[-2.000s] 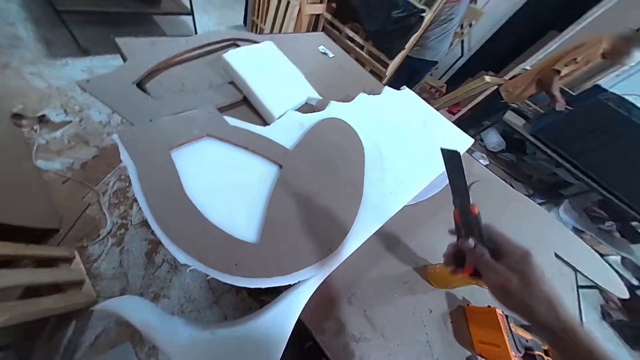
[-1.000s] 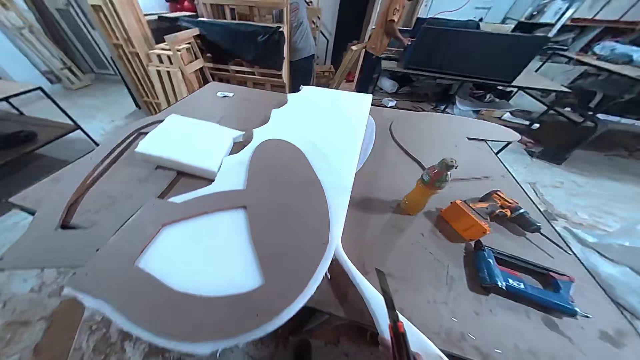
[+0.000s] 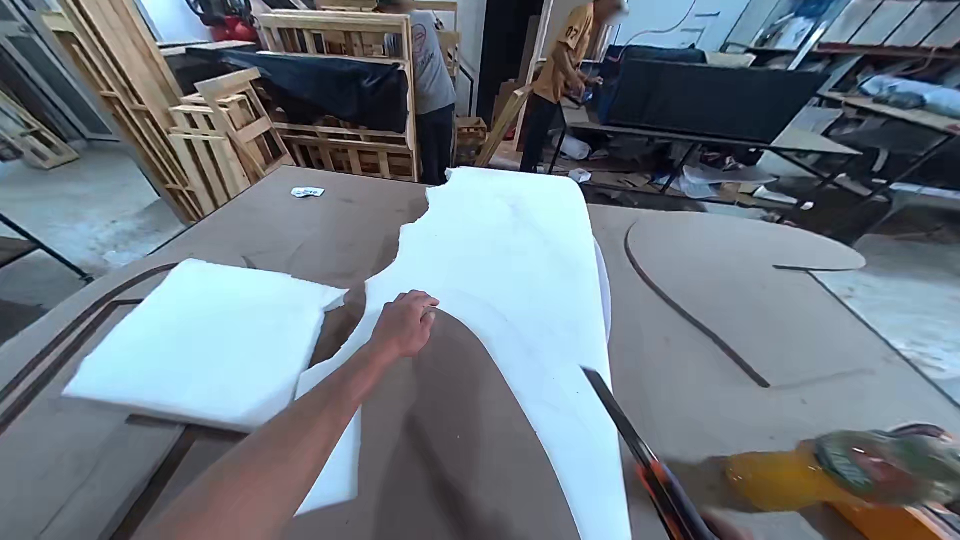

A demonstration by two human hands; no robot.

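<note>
My left hand point(image 3: 409, 322) grips the rounded top edge of a brown board template point(image 3: 465, 420), which lies over a large white foam sheet point(image 3: 510, 247). At the bottom right, my right hand point(image 3: 724, 525) is mostly cut off by the frame edge, around the dark and orange handle of a long-bladed knife point(image 3: 652, 472). The blade points up and left, over the right edge of the foam. A separate thick white foam block point(image 3: 210, 345) lies left of my left forearm.
A bottle of orange liquid point(image 3: 795, 469) and an orange object point(image 3: 877, 521) are at the lower right. A curved dark slot point(image 3: 690, 319) crosses the tabletop point(image 3: 727, 262). Two people point(image 3: 435, 82) point(image 3: 566, 67) stand beyond the table, near wooden frames point(image 3: 345, 150).
My left hand has come into view and onto the template's top edge. The knife, still in my right hand, now slants over the foam's right edge. The view has moved closer over the template.
</note>
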